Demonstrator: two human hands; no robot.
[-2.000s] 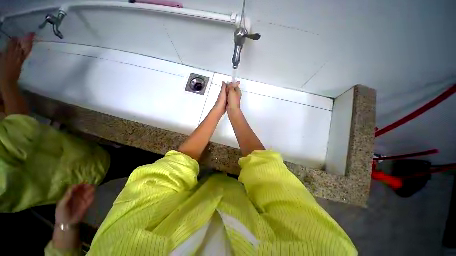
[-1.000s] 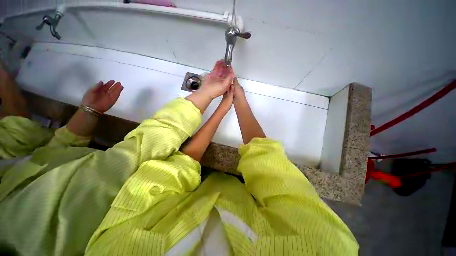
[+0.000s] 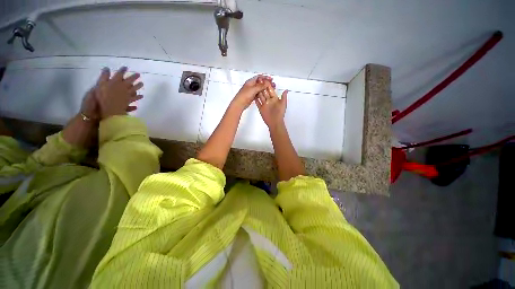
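My left hand (image 3: 249,93) and my right hand (image 3: 271,106) are over the white-tiled wash trough (image 3: 316,127), right of and below the near tap (image 3: 223,31). Their fingers touch and partly overlap. My right hand has its fingers and thumb spread; my left hand's fingers lie over its fingertips. I see no object in either hand. I cannot see any water stream under the tap. The square metal drain (image 3: 192,83) lies left of my hands.
A co-worker's hands (image 3: 116,93) are together over the trough at my left. The granite rim (image 3: 377,124) rises at the right end. Red handles (image 3: 452,76), a red-orange dustpan (image 3: 415,167) and a black bag (image 3: 447,163) are beyond it. A second tap (image 3: 23,35) is at the upper left.
My hands have moved out from under the tap, and my right hand has spread. The co-worker's hand has withdrawn from the tap to the left, where both hands now touch. The view has shifted.
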